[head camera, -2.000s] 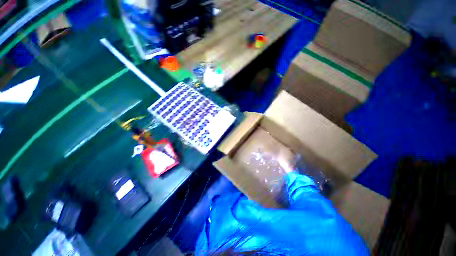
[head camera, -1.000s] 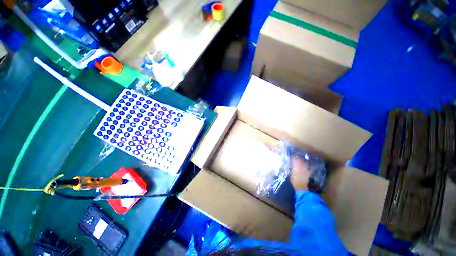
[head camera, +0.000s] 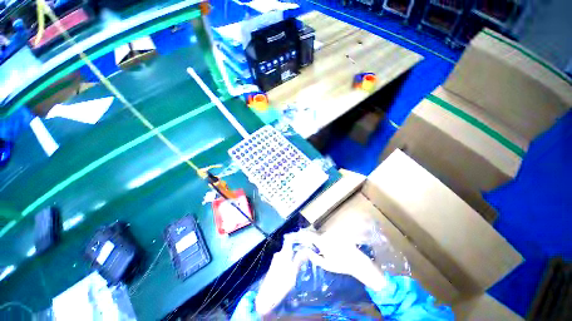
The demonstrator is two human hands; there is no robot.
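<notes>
My left hand point(head camera: 282, 269) and my right hand point(head camera: 348, 257) are close together at the bottom centre, both gripping the top of a clear crinkled plastic bag point(head camera: 320, 291) with dark contents. The bag hangs below the hands, over the near edge of the open carton point(head camera: 439, 219). The contents are too blurred to make out. Both hands are overexposed, so the single fingers are hard to tell apart.
Left on the green bench point(head camera: 169, 150) are black units point(head camera: 187, 246), a red tray point(head camera: 233, 213), an orange driver point(head camera: 221, 187) on a yellow cord, and a parts tray point(head camera: 276, 166). Closed cartons point(head camera: 458, 138) and a wooden table point(head camera: 338, 56) stand beyond.
My right hand has come out of the carton with the bagged contents and moved left. My left hand has come into view at the bag. The camera view has shifted.
</notes>
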